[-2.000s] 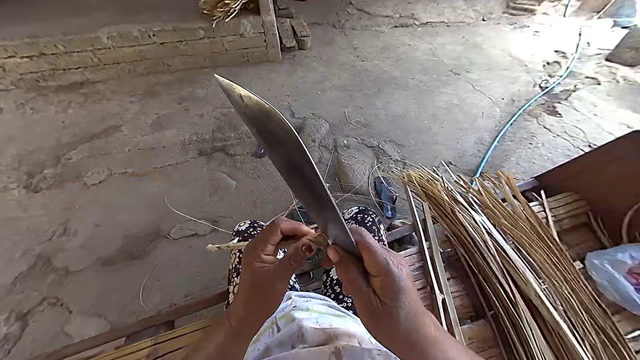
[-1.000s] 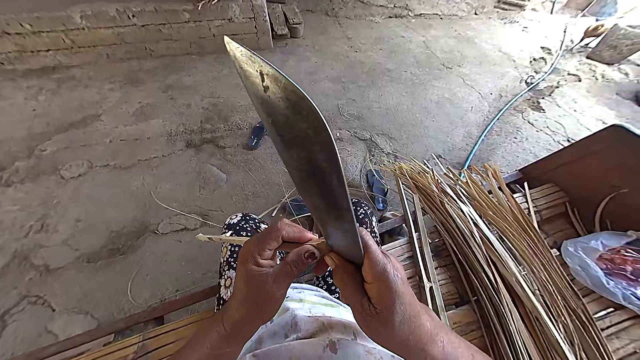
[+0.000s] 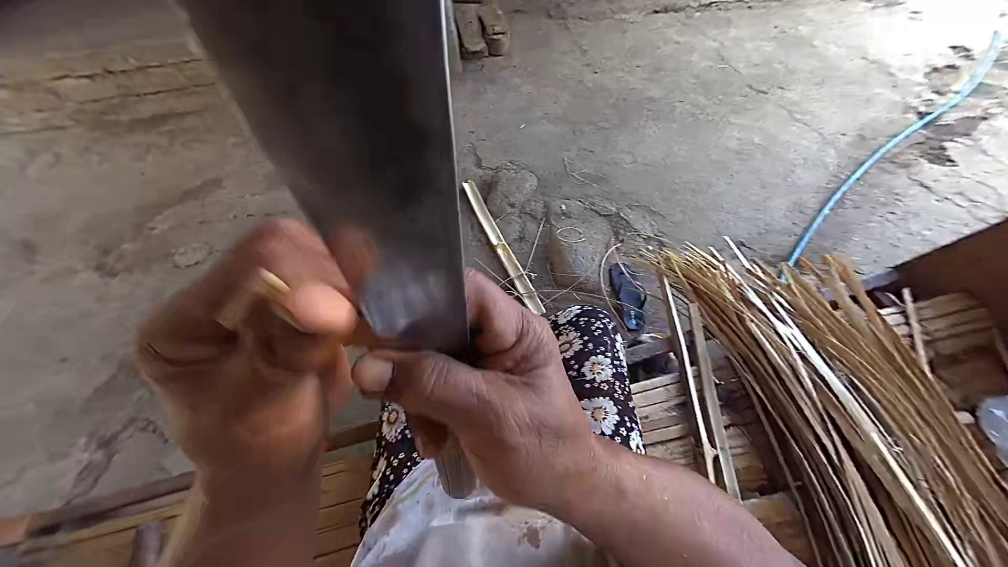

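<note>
My right hand (image 3: 492, 386) grips a wide-bladed machete (image 3: 370, 150) low on its blade, near the handle, whose end (image 3: 455, 471) shows beneath the fist. The blade stands up large before me, its tip beyond the top edge of the view. To its left, my left hand (image 3: 260, 339), blurred, pinches a thin bamboo strip (image 3: 274, 285) between thumb and fingers, close to the blade's lower part. Another pale split bamboo piece (image 3: 504, 248) slants behind the blade, above my lap. Whether it joins the strip in my left hand is hidden.
A large bundle of thin bamboo strips (image 3: 835, 394) lies on the slatted bamboo bench (image 3: 661, 409) at my right. Beyond it are a dark sandal (image 3: 628, 295), a blue hose (image 3: 890, 150) on the concrete floor and part of a plastic bag (image 3: 994, 421). Bricks (image 3: 482, 30) stand at the top.
The machete now looms closer and more upright, its tip out of view. My left hand has moved to the left of the blade, somewhat apart from my right hand.
</note>
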